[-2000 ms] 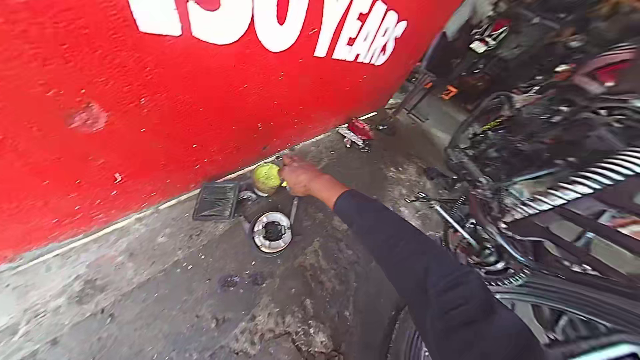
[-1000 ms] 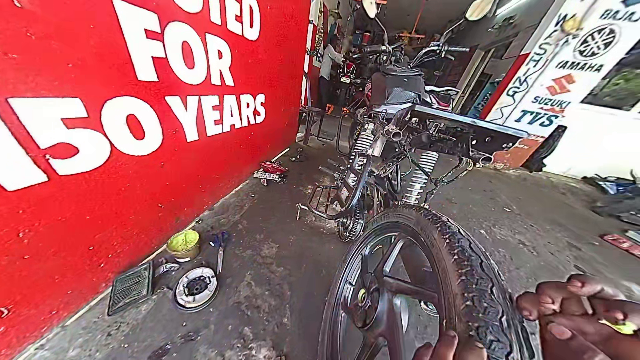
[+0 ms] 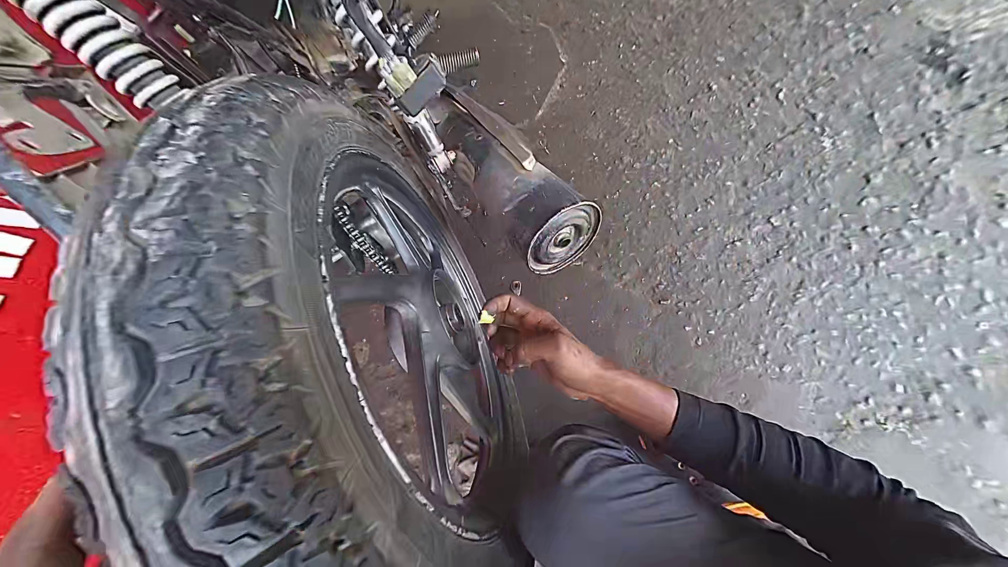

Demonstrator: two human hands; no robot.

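A motorcycle's rear wheel, with a knobbly black tyre [image 3: 205, 339] and a black spoked alloy rim [image 3: 425, 315], fills the left and middle of the head view. My right hand [image 3: 531, 339] is beside the hub on the wheel's right side, with a small dab of yellow grease [image 3: 487, 317] pinched at its fingertips. At the lower left edge, my left hand [image 3: 43, 524] rests against the tyre's tread; its fingers are hidden behind the tyre. The drive chain [image 3: 362, 240] shows through the spokes.
A dark exhaust silencer [image 3: 543, 209] lies above my right hand. One coiled shock absorber [image 3: 102, 47] is at the top left. A small metal part [image 3: 516, 287] is on the ground near the silencer. My bent knee [image 3: 583, 472] is close to the wheel. Red wall [image 3: 27, 394] shows at left.
Two seconds ago a hand was at the yellow tub by the red wall. Now the right hand is at the wheel hub with yellow grease, and the left is against the tyre. The view has swung greatly.
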